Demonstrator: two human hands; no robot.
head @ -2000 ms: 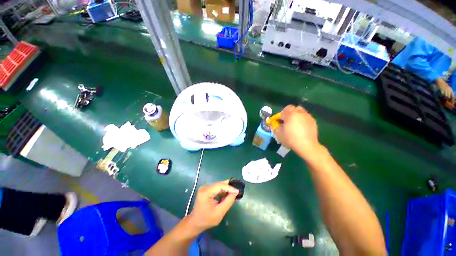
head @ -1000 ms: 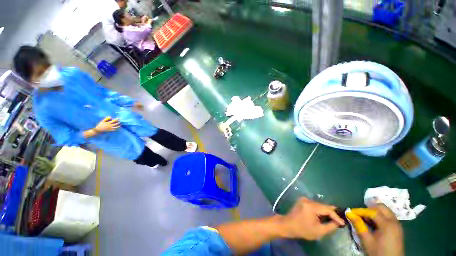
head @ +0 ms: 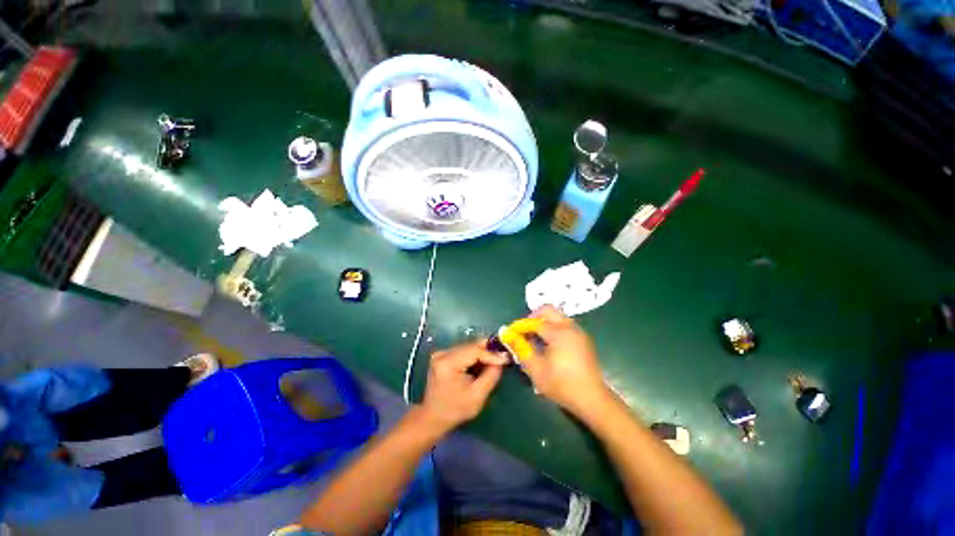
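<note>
My left hand [head: 459, 382] holds a small black device housing [head: 496, 348] above the green bench, in front of the fan. My right hand [head: 560, 359] is closed on a yellow-handled tool [head: 520, 337]. The tool's tip is at the housing, but fingers hide whether it touches. Another black housing [head: 353, 284] lies left of the fan cord. Several small units lie at the right, among them a black one with a tail [head: 736, 405] and one with white and gold parts [head: 738, 335].
A fan [head: 440, 157] stands ahead, with a brownish bottle [head: 317, 170] left and a light-blue bottle [head: 584, 199] right. Crumpled wipes [head: 571, 288], a red-handled brush [head: 660, 214] and a blue bin [head: 922, 450] are around. A person's legs and a blue stool [head: 262, 427] are lower left.
The view has swung back right since one second ago. Two seconds ago my right hand was beside the blue bottle with the yellow tool; now it is at the housing in my left hand.
</note>
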